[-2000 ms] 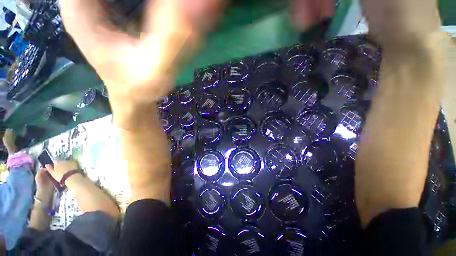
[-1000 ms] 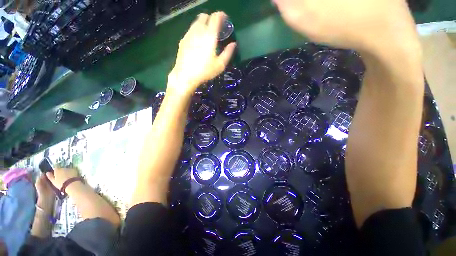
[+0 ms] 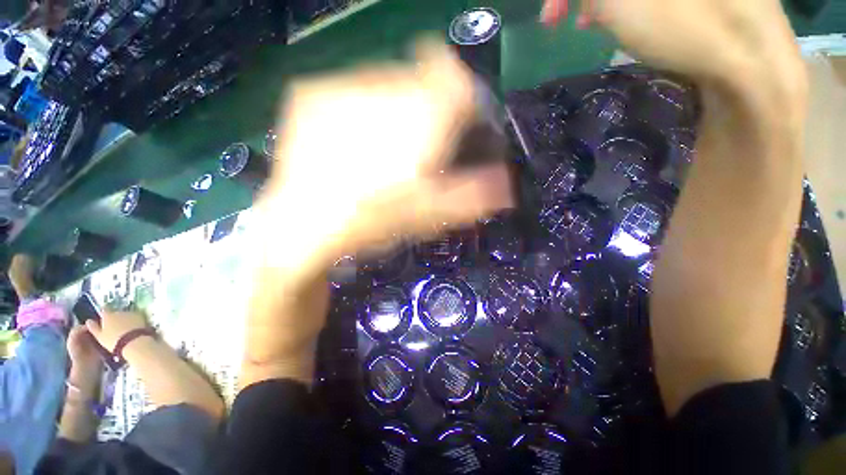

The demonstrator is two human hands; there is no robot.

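Note:
The glossy black tray [image 3: 594, 334] lies in front of me, with rows of round pockets and ringed discs under strong glare. My left hand [image 3: 380, 148] is blurred above the tray's far left part, its thumb and fingers around a dark, blurred black cylindrical unit [image 3: 482, 144]. Another black unit [image 3: 475, 28] with a shiny round end stands on the green belt just beyond. My right hand [image 3: 691, 28] is over the belt at the top right. It is partly cut off by the top edge, and what its fingers hold is hidden.
The green conveyor belt [image 3: 195, 121] runs behind the tray, with several black units [image 3: 153, 204] at left. Stacked black trays [image 3: 158, 65] are beyond it. At left, a neighbour's hands [image 3: 116, 329] hold a dark phone over printed paper [image 3: 199, 278]. Tan cardboard [image 3: 828, 139] is at right.
My left hand has come back from the belt over the tray. The right hand has shifted slightly right. A disc near the tray's middle front now shows grid marks instead of pale text-like marks.

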